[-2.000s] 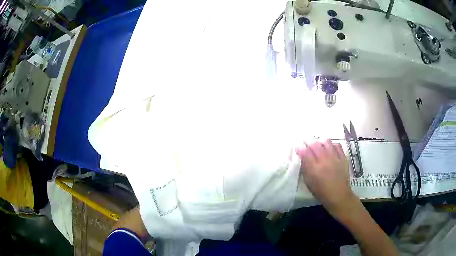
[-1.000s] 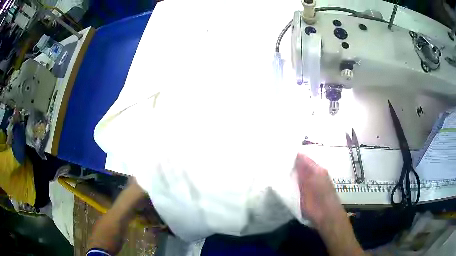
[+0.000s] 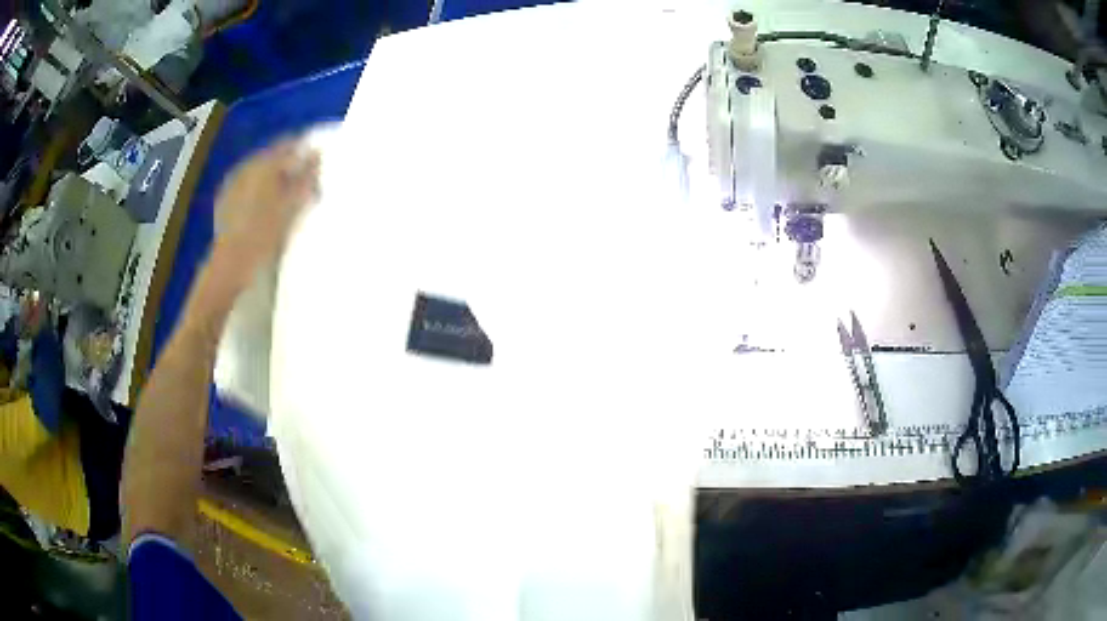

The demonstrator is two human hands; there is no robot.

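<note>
White cloth, overexposed, spreads over the table's left part and hangs past its front edge. A black label with pale lettering lies face up on it. My left hand, blurred, grips the cloth at its upper left edge, over the blue surface. My right hand is not in view. The needle area of the pale sewing machine is brightly lit, right of the cloth. Silver thread snips lie in front of the machine.
Black shears lie at the right, beside a printed paper sheet. A measuring scale runs along the front edge. A blue surface with a raised brown edge is at left. A yellow-framed trolley stands at lower left.
My left hand has moved up and left, carrying the cloth's edge. The cloth has been turned or shifted, and the black label now shows. My right hand has gone out of view.
</note>
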